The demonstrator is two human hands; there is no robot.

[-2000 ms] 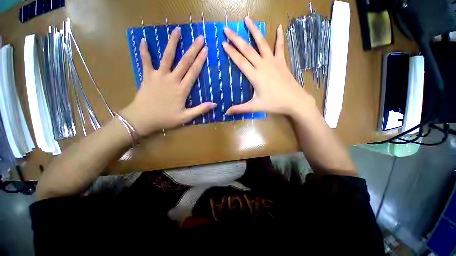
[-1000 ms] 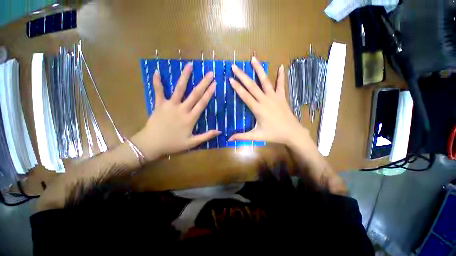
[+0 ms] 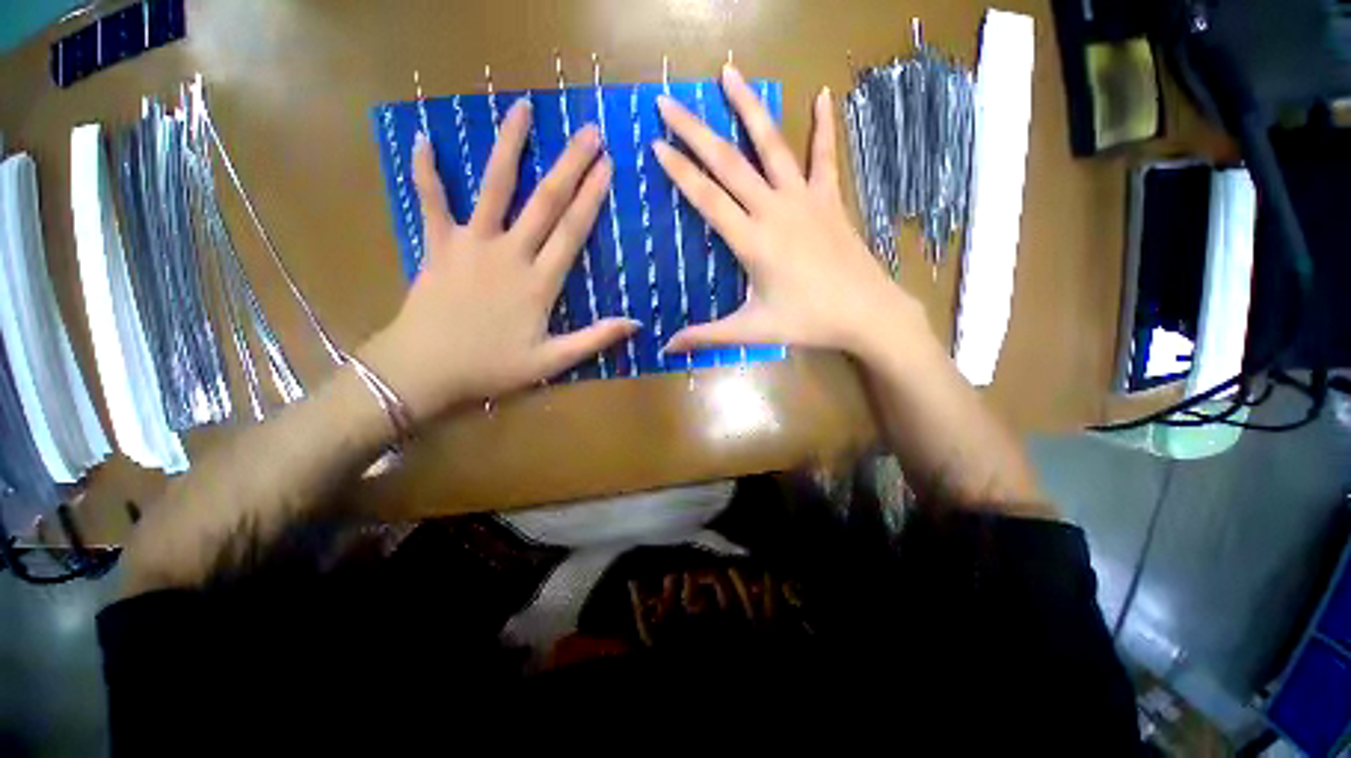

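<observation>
A blue solar cell panel (image 3: 634, 222) with thin silver lines lies flat on the brown tabletop in front of me. Ribbon ends stick out past its far and near edges. My left hand (image 3: 496, 282) lies flat on its left half, fingers spread and pointing away. My right hand (image 3: 785, 252) lies flat on its right half, fingers spread, its outer finger past the panel's right edge. The thumbs point towards each other near the panel's near edge, with a small gap between them. Neither hand grips anything. Parts of the panel are hidden under the hands.
Long silver ribbons (image 3: 171, 282) and white strips (image 3: 122, 296) lie left. Shorter ribbons (image 3: 911, 156) and a white strip (image 3: 996, 200) lie right. Farther right are a black tray with a yellowish sponge (image 3: 1123, 96), a phone (image 3: 1168, 274) and cables. A dark cell piece (image 3: 119, 40) lies upper left.
The view tipped and then returned, so the bench shifted down and back up in the picture. Both hands stay spread on the panel, with no clear movement relative to it.
</observation>
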